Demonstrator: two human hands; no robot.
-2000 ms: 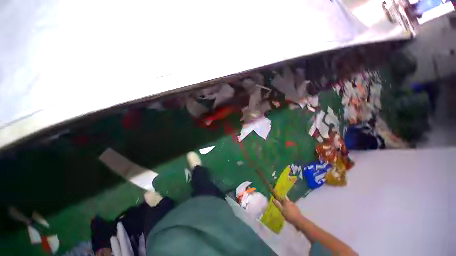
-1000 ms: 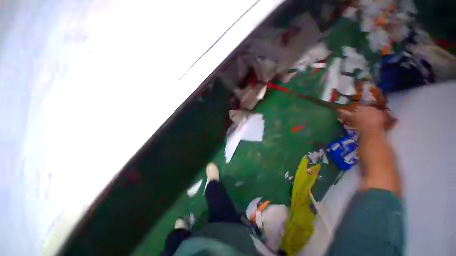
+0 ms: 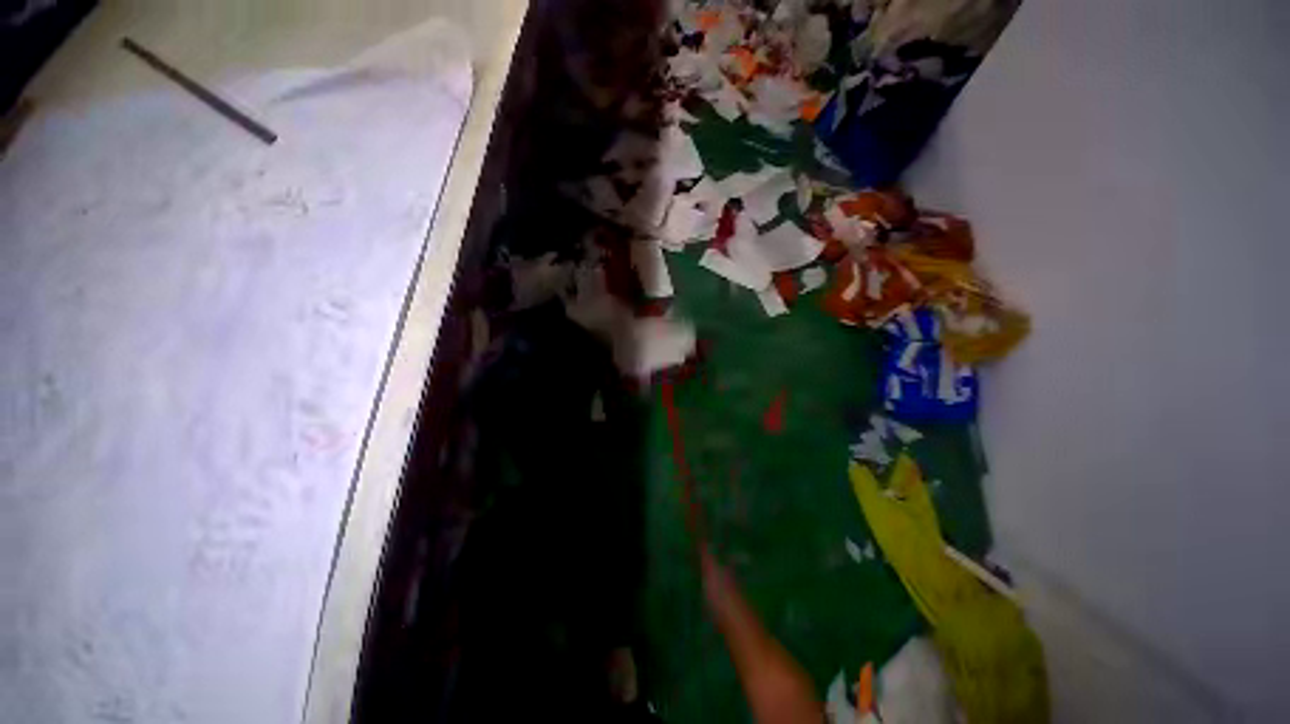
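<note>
My right hand (image 3: 719, 583), slightly blurred, is low and right of centre, closed around the thin red-brown handle of a broom (image 3: 683, 460). The handle runs up and slightly left from my hand to a dark red head at a blurred white scrap (image 3: 654, 347) on the floor, beside the shadow of the table. White offcuts (image 3: 764, 243) with some red and orange pieces lie in a heap beyond the broom head. My left hand is out of the picture.
A long table (image 3: 488, 170) with white paper (image 3: 212, 368) and a thin brown stick (image 3: 198, 91) is at left. Orange-brown (image 3: 866, 283), blue (image 3: 927, 371) and yellow (image 3: 941, 580) bags lie on the green floor (image 3: 764, 495) at right, beside a large pale surface (image 3: 1146, 325).
The view has turned towards the right, so the table edge now runs steeply up the left side. The broom head is now at the scraps ahead, with my right hand lower in view. My feet have left the picture.
</note>
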